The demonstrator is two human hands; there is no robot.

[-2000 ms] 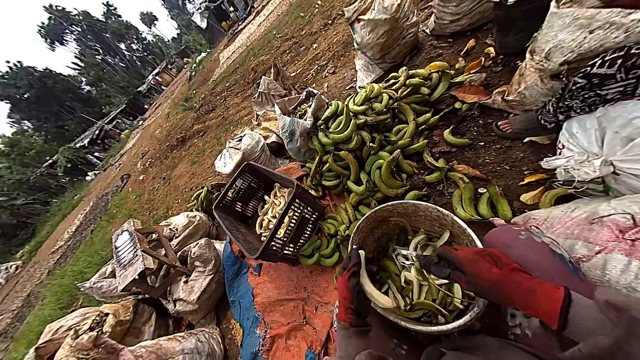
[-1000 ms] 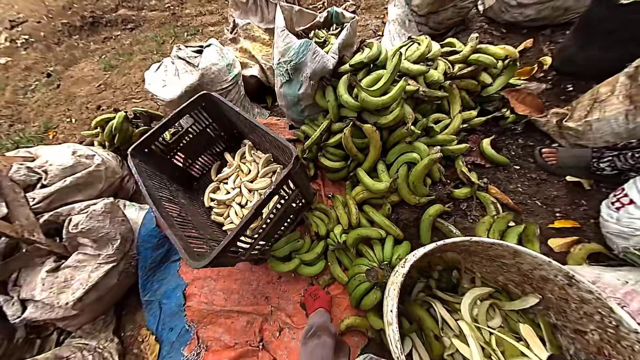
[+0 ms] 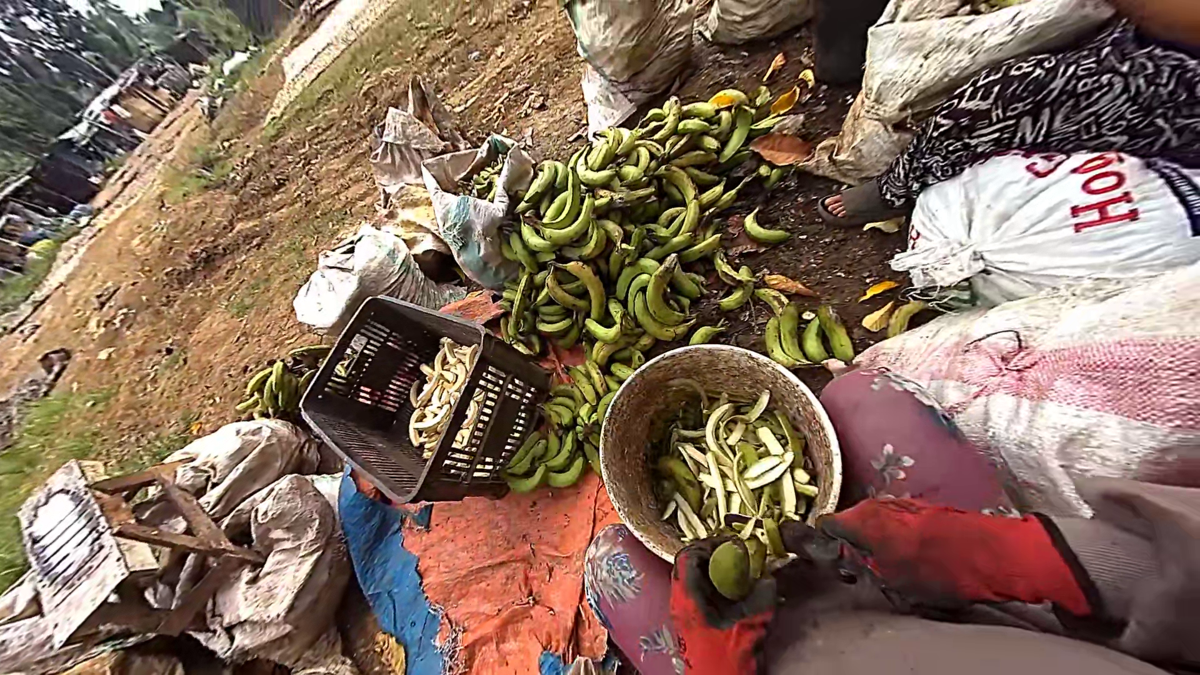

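My left hand (image 3: pixel 722 609), in a red and black glove, grips a green plantain (image 3: pixel 730 569) at the near rim of a round, stained bucket (image 3: pixel 626 441). My right hand (image 3: pixel 900 553), gloved alike, has its fingers against the plantain's right side. A thin dark edge, perhaps a blade, shows just above the fruit; what the right fingers hold is hidden. Strips of plantain peel (image 3: pixel 741 459) lie in the bucket, which stands between my knees. Peeled plantains (image 3: pixel 442 394) lie in a tilted black plastic crate (image 3: pixel 375 459) to the left.
A large heap of green plantains (image 3: pixel 647 225) lies beyond the bucket. An orange tarp (image 3: pixel 511 572) and blue tarp (image 3: pixel 384 562) cover ground at left. Filled sacks (image 3: pixel 1059 220) stand at right, with another person's sandalled foot (image 3: pixel 848 204) nearby. Crumpled sacks and a broken wooden frame (image 3: pixel 169 525) are lower left.
Two seconds ago my left hand held a pale peeled plantain; one second ago it was beside the heap. Now it grips a green one at the bucket. The view has swung and tilted.
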